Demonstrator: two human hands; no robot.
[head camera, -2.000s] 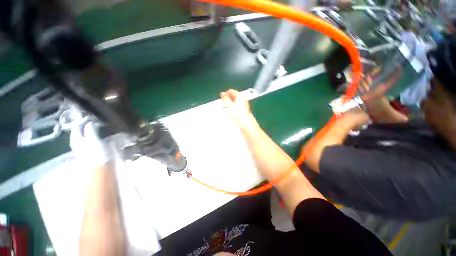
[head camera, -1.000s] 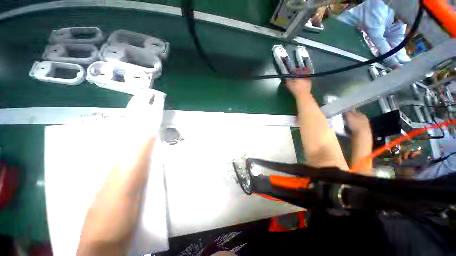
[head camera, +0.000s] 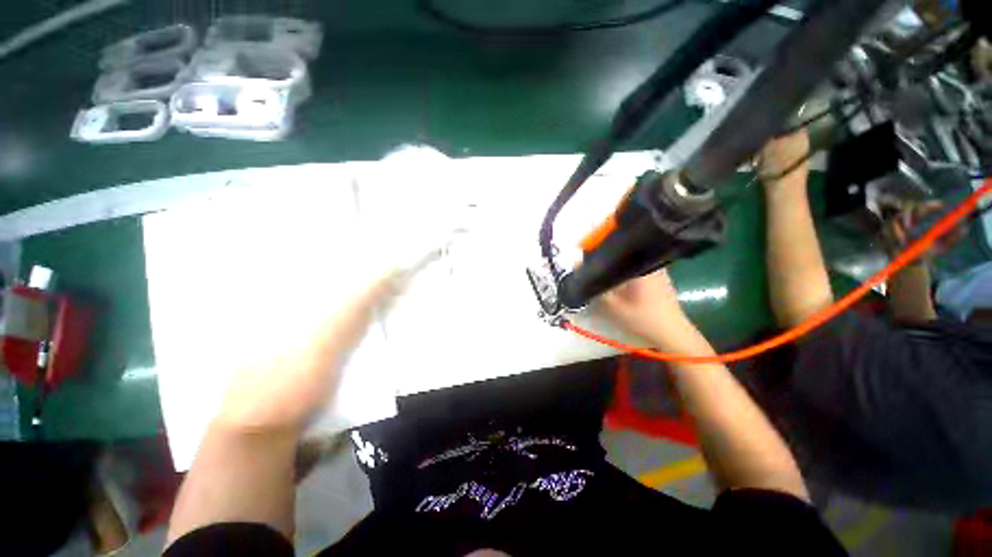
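The black power screwdriver (head camera: 642, 245) with an orange lever hangs slanted over the white mat (head camera: 234, 294), its metal nose low over the mat. My bare right hand (head camera: 640, 302) is beside and partly behind the tool body; its fingers are hidden, so its grip cannot be told. My left hand (head camera: 435, 245) is over the middle of the mat, left of the nose. It is washed out white against the mat, and whether it holds anything cannot be told. A pale rounded shape (head camera: 416, 158) shows at the mat's back edge, too overexposed to name.
Several white loop-shaped housings (head camera: 122, 121) lie on the green conveyor at the back left. Another pale housing (head camera: 718, 84) lies at the back right. An orange hose (head camera: 751, 350) curves right from the nose. A red bin (head camera: 54, 337) is at left. A neighbour's arm (head camera: 794, 234) is at right.
My left hand has moved from near the left housings to the mat's middle. My right hand has come back from the conveyor to beside the screwdriver. The tool now slants up to the right.
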